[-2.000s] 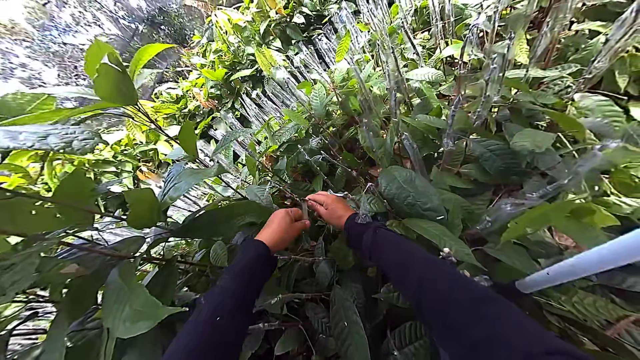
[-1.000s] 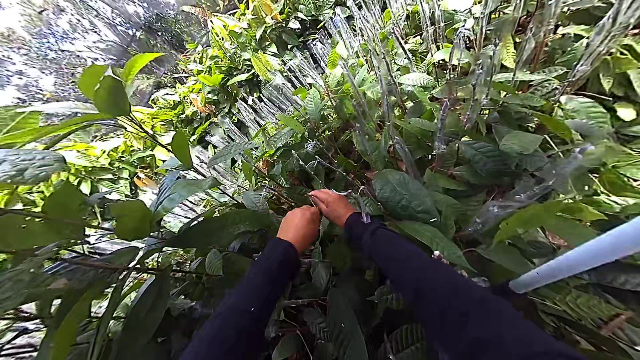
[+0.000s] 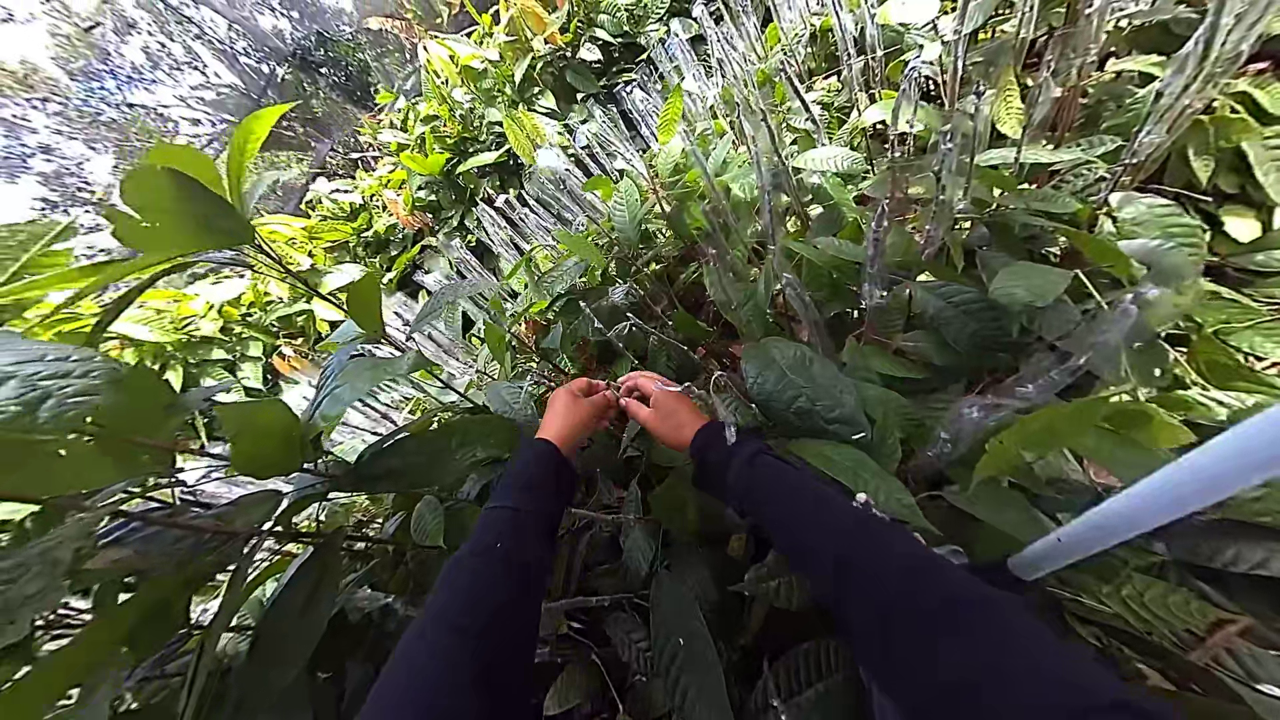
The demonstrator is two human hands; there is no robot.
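Observation:
Both hands meet at the middle of the head view, among leafy young plants. My left hand (image 3: 580, 415) has its thumb and fingertips pinched together at a thin stem (image 3: 614, 388). From the right, my right hand (image 3: 660, 408) pinches at the same small spot, its fingertips almost touching the left ones. A strip of clear plastic film (image 3: 728, 425) hangs beside the right wrist. Just right of that hand is a broad dark green leaf (image 3: 805, 388). What exactly lies between the fingertips is too small to tell.
Rows of stems wrapped in clear plastic (image 3: 770, 190) rise behind the hands. A pale pole or pipe (image 3: 1150, 495) slants in from the right edge. Large leaves on a branch (image 3: 190, 205) reach in at left. Dark leaves (image 3: 685, 640) lie below, between the forearms.
Two seconds ago the hands were slightly apart; one second ago they were pressed together with the left hand more closed. Now the fingertips of both meet in a pinch.

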